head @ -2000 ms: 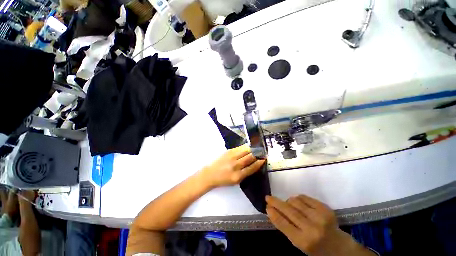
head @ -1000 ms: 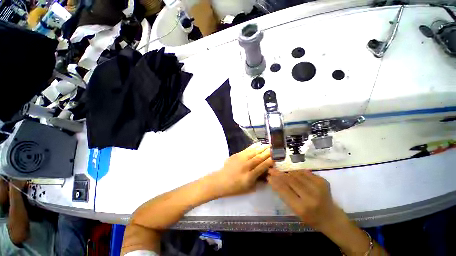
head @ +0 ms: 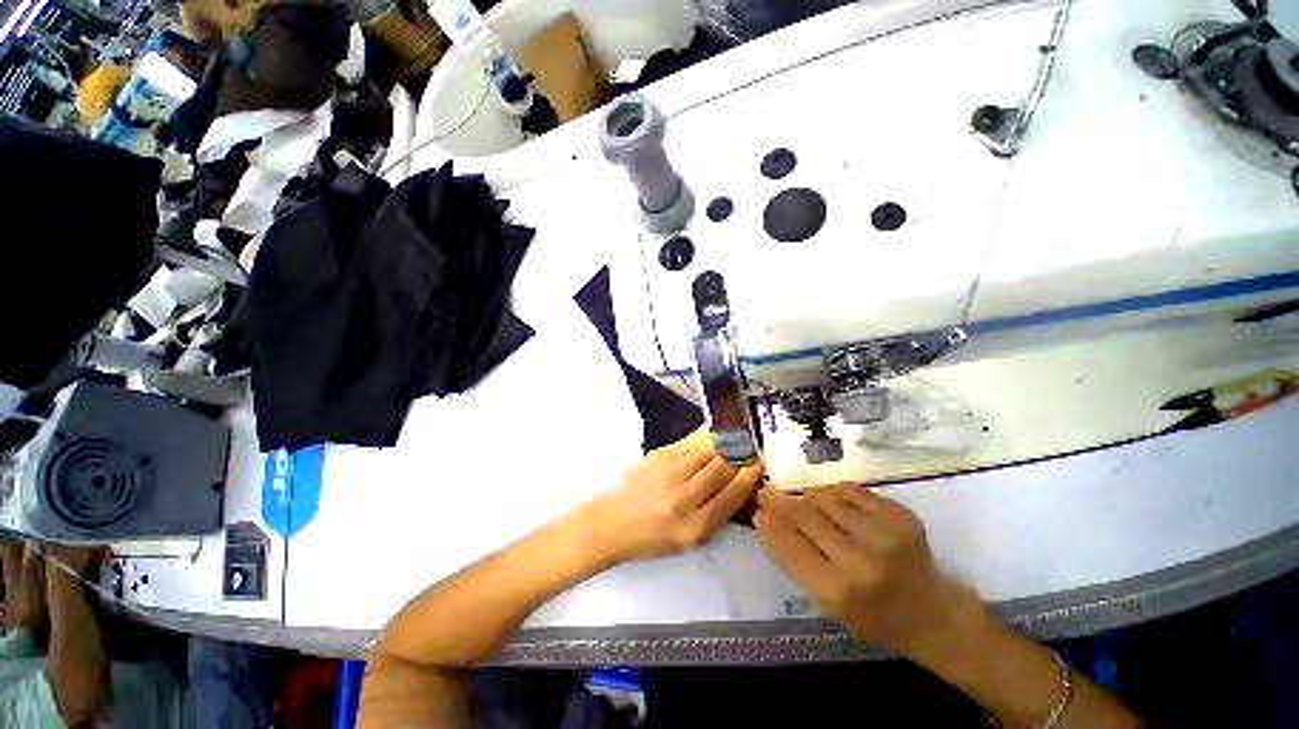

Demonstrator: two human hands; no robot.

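A black cut piece (head: 664, 409) lies by the needle area of the white sewing machine head (head: 855, 278). Its narrow pointed end sticks out behind the shiny metal guard (head: 725, 392). My left hand (head: 675, 494) lies on the piece just below the guard, its fingertips pressing it. My right hand (head: 851, 550) is beside it, its fingertips close together on the near end of the piece. Only a small dark bit shows between my hands. The needle and presser foot are hidden by the guard and fingers.
A heap of black pieces (head: 373, 306) lies left of the machine. A grey box (head: 121, 463) and a control switch (head: 245, 563) are at the left table edge. A grey post (head: 650, 164) stands on the head. Another person's arm (head: 74, 627) shows at lower left.
Two seconds ago my right hand held the piece's near end at the table front; it is now close to my left hand by the needle. The piece has shifted and turned. The view also moved.
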